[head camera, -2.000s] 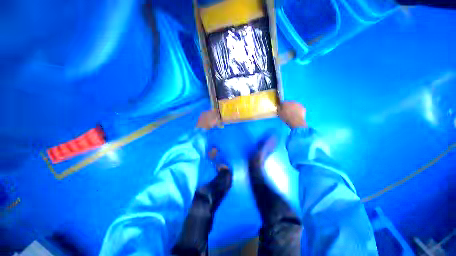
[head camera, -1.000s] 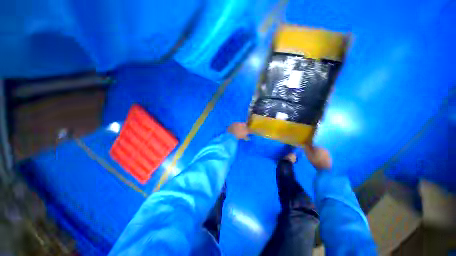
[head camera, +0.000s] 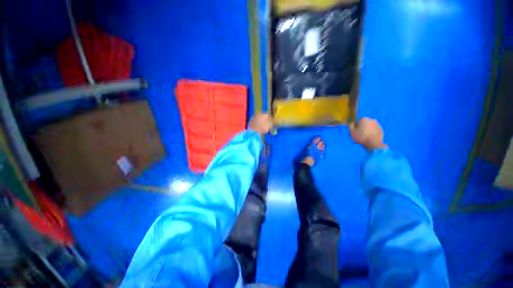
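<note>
An open carton with yellow-brown flaps is held out in front of me, its far end cut off by the top edge. Inside lie dark bundles under shiny film with two white labels. My left hand grips the carton's near left corner. My right hand grips its near right corner. The fingers are partly hidden and slightly blurred.
An orange-red compartment tray lies on the blue floor to the left, with more orange-red trays beyond. A brown cardboard box stands at far left beside a metal rail. Brown cardboard shows at far right.
The view has turned and moved along the floor. The neighbour's blue clothing has left view, and the floor tray is nearer. Both hands keep hold of the carton.
</note>
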